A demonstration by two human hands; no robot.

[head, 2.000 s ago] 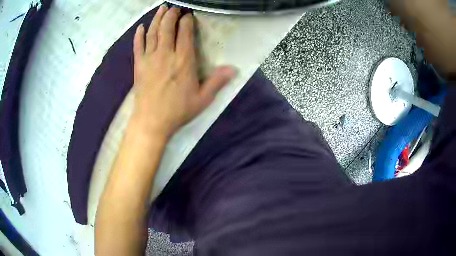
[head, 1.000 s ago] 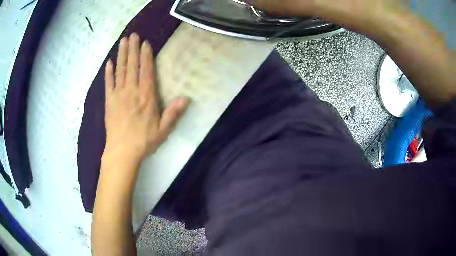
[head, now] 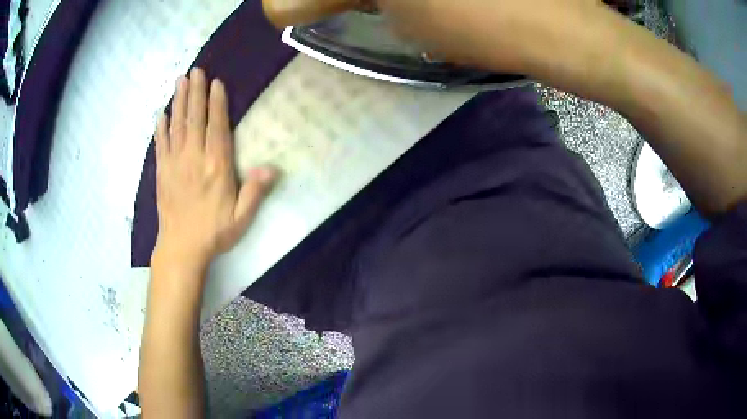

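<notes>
A dark purple-black curved piece (head: 237, 61) lies flat on the off-white pressing table cover (head: 303, 155), its upper end cut off by the top edge. My left hand (head: 196, 164) lies palm down on its lower part, thumb spread to the right on the cover, holding nothing. My right hand (head: 434, 24), partly cut off at the top, is around the orange-brown handle (head: 307, 8) of the steam iron (head: 352, 41). The iron's pointed left end is at the piece's inner edge. The iron hides part of the cover, and its grip is partly out of view.
Another dark curved strip (head: 49, 106) lies at the far left, with a small ragged end below it. The table's edge runs diagonally beside my dark clothing (head: 491, 245). Beyond are speckled floor (head: 278, 344), a white round object (head: 655, 192) and blue items at the right.
Over the last two seconds my left hand has moved left and down along the piece. The iron has come further into view, and its handle now shows. The view has shifted too.
</notes>
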